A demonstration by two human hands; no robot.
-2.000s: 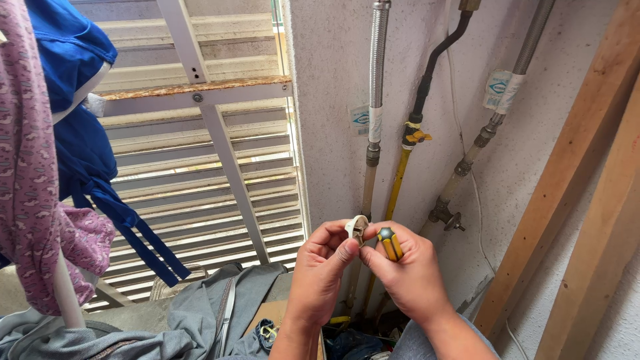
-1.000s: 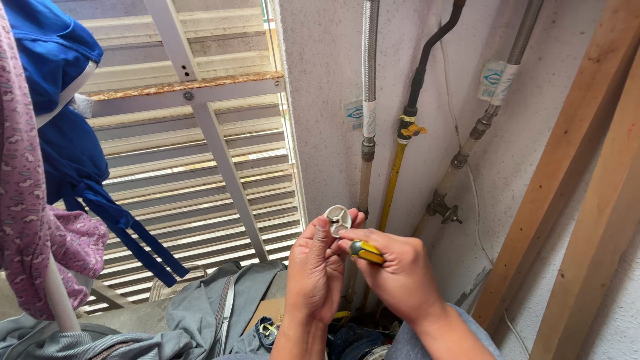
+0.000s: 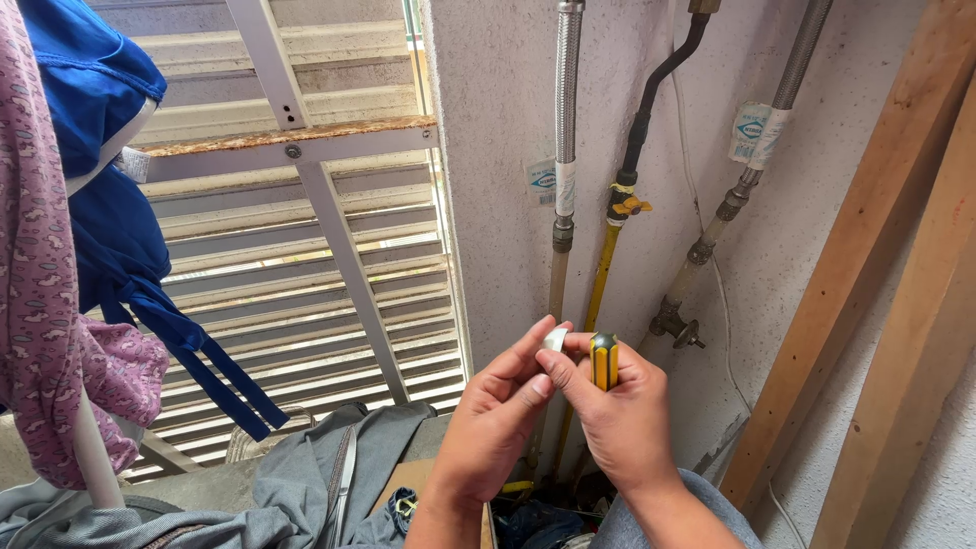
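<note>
In the middle of the head view, my left hand (image 3: 496,412) and my right hand (image 3: 621,412) meet fingertip to fingertip. Between them is a small whitish round part (image 3: 554,340), mostly covered by the fingers, so its kind is unclear. The fingers of both hands touch it. A yellow and black handle (image 3: 604,362), which looks like a screwdriver's, is held in my right hand with its rounded end up; the rest of the tool is hidden. Behind the hands runs a yellow pipe (image 3: 602,267) with a small yellow-handled valve (image 3: 630,205).
Braided hoses (image 3: 567,91) and a metal stop valve (image 3: 679,328) are on the wall. Wooden beams (image 3: 831,267) lean at the right. A louvred metal window (image 3: 351,252), blue cloth (image 3: 114,198) and pink patterned cloth (image 3: 38,252) are at left. Grey clothing (image 3: 305,465) lies below.
The whitish part has turned from showing its open, hollow side to a narrow view between my fingers. The yellow handle, tilted sideways one second ago, now stands more upright in my right hand.
</note>
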